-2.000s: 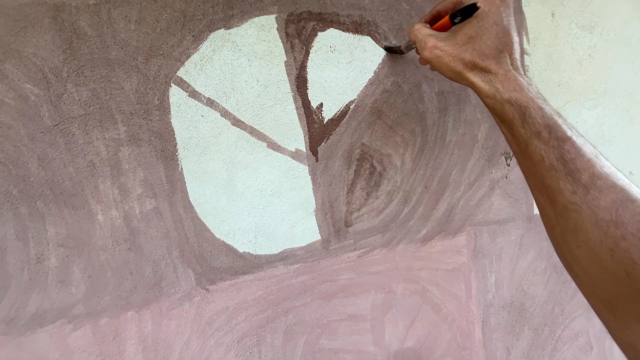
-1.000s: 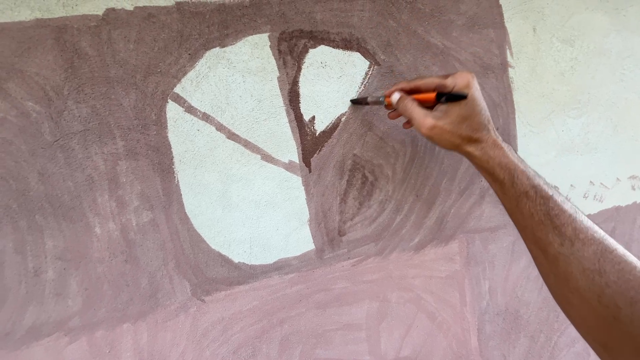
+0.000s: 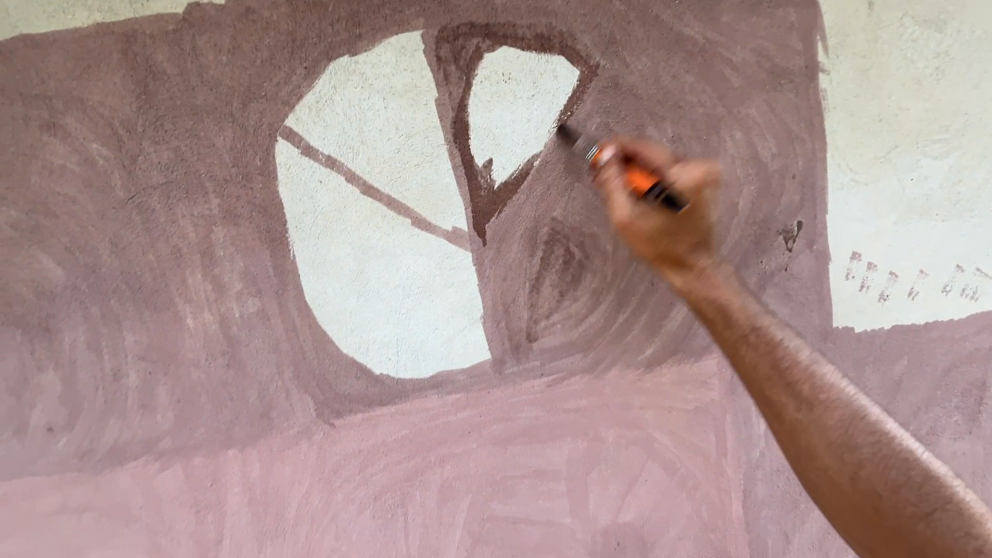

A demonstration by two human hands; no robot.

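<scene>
My right hand (image 3: 659, 198) comes in from the lower right, its fingers closed around a paintbrush (image 3: 639, 180) with an orange and black handle. The dark bristles touch the painted wall (image 3: 682, 77) at the right edge of a small pale patch (image 3: 515, 108). Darker, fresh-looking brown paint (image 3: 504, 198) rims much of that patch. To its left lies a larger pale, rounded area (image 3: 380, 294), crossed by a thin brown diagonal line (image 3: 372, 190). My left hand is not in view.
Mauve-brown paint surrounds the pale shapes, with a lighter pink band (image 3: 387, 496) below. Unpainted pale wall (image 3: 907, 155) shows at the right, bearing several small brown dabs (image 3: 887, 283). A dark smudge (image 3: 790, 235) marks the brown paint near my forearm.
My right hand has moved the brush down from the small patch's upper right corner to partway along its right edge. A dark stroke now runs along the upper part of that edge.
</scene>
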